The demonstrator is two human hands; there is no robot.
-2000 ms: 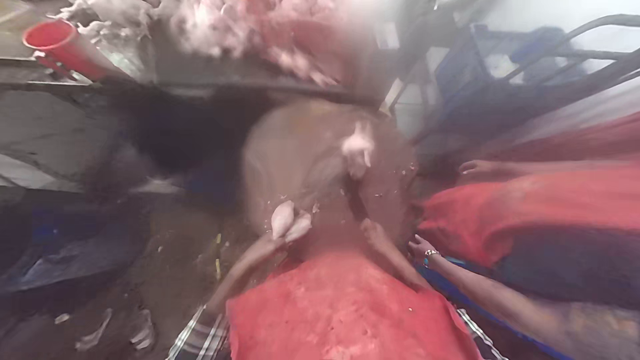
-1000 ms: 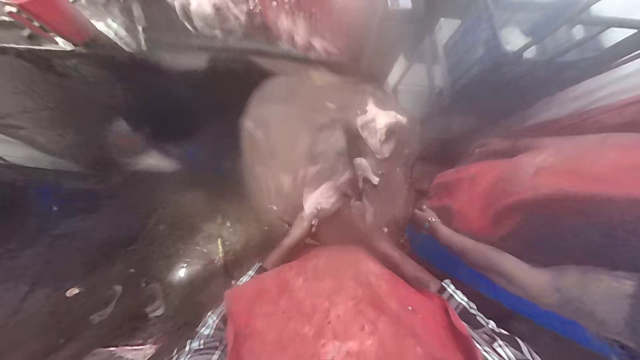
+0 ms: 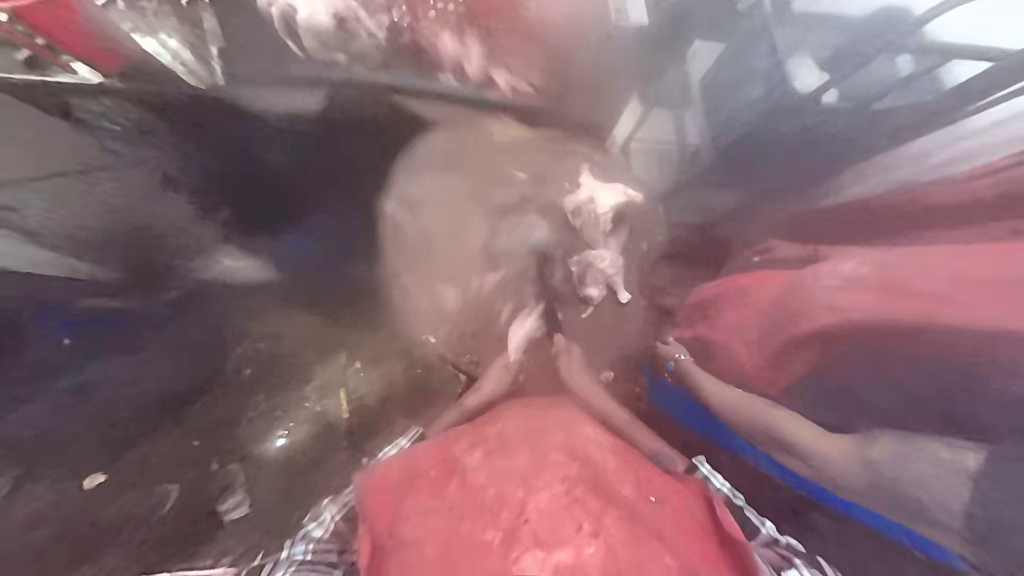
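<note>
In front of my red apron stands a round chopping block (image 3: 448, 240), its top blurred. My right hand (image 3: 562, 350) is closed around the handle of a dark-bladed knife (image 3: 548, 292), which points away from me over the block. Just left of the blade, a pale piece of raw poultry (image 3: 526, 332) lies at my left hand (image 3: 512, 362), whose fingers seem to be on it, though blur hides the detail. Farther back on the block's right side lie a raw poultry piece (image 3: 598, 200) and, directly nearer me, a smaller one (image 3: 598, 274).
A co-worker's hand with a bracelet (image 3: 674, 352) reaches in at the block's right edge, above a blue edge (image 3: 800, 480). Raw poultry (image 3: 336, 28) lies heaped on a counter beyond the block, with a red container (image 3: 72, 32) at far left. Scraps lie on the wet floor (image 3: 304, 496).
Two seconds ago a single piece lay at the back right of the block; now two lie there. The pale piece at my left hand has moved right, beside the knife.
</note>
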